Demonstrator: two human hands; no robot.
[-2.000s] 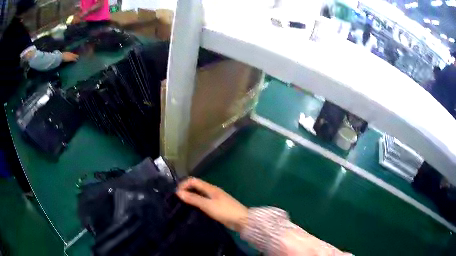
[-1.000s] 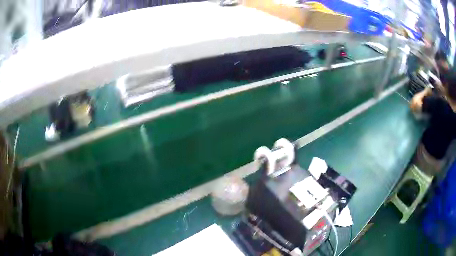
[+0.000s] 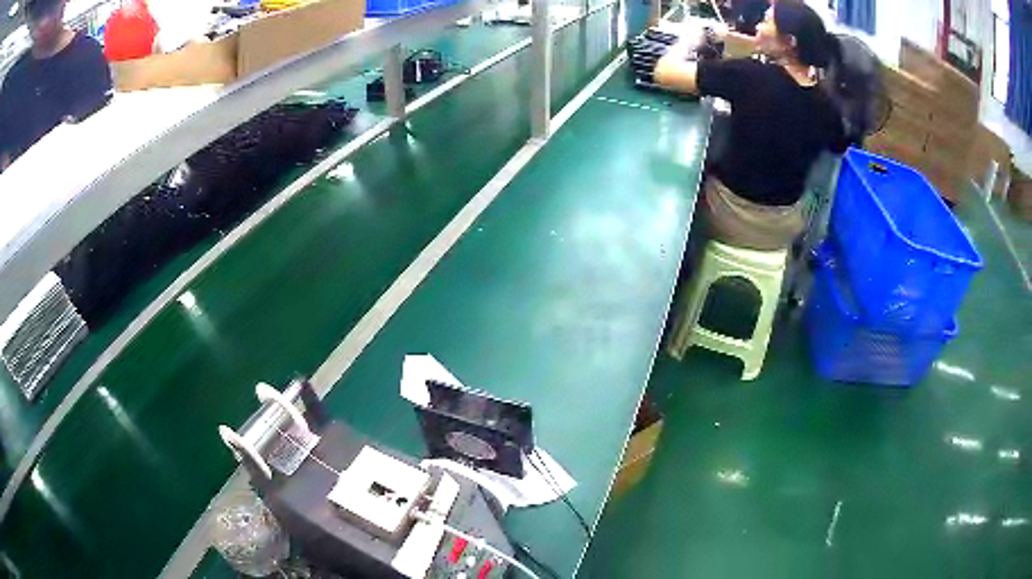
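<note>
Neither of my hands is in the picture. Nearest in front of me, at the lower left, stands the dark grey solder feeder (image 3: 328, 507) with red marks on its front. A white spool (image 3: 272, 430) sits at its back end, and a pale tube runs from its top to the lower right. A silvery round jar (image 3: 247, 536) stands left of the feeder, cut off by the bottom edge. A black open box (image 3: 473, 428) with a round part inside stands behind the feeder, with white paper (image 3: 521, 480) beside it.
The green conveyor (image 3: 260, 328) with metal rails runs along the left, below a white shelf (image 3: 136, 127). Dark stacked panels (image 3: 204, 187) lie beyond it. A person in black (image 3: 764, 136) sits on a green stool (image 3: 736, 296) at the far bench; blue crates (image 3: 894, 243) stand behind. Another person (image 3: 51, 85) is upper left.
The view has swung right, away from the dark panels and the white sheet. My hand, seen at the panels two seconds ago, has left the picture. The seated person and blue crates now show fully.
</note>
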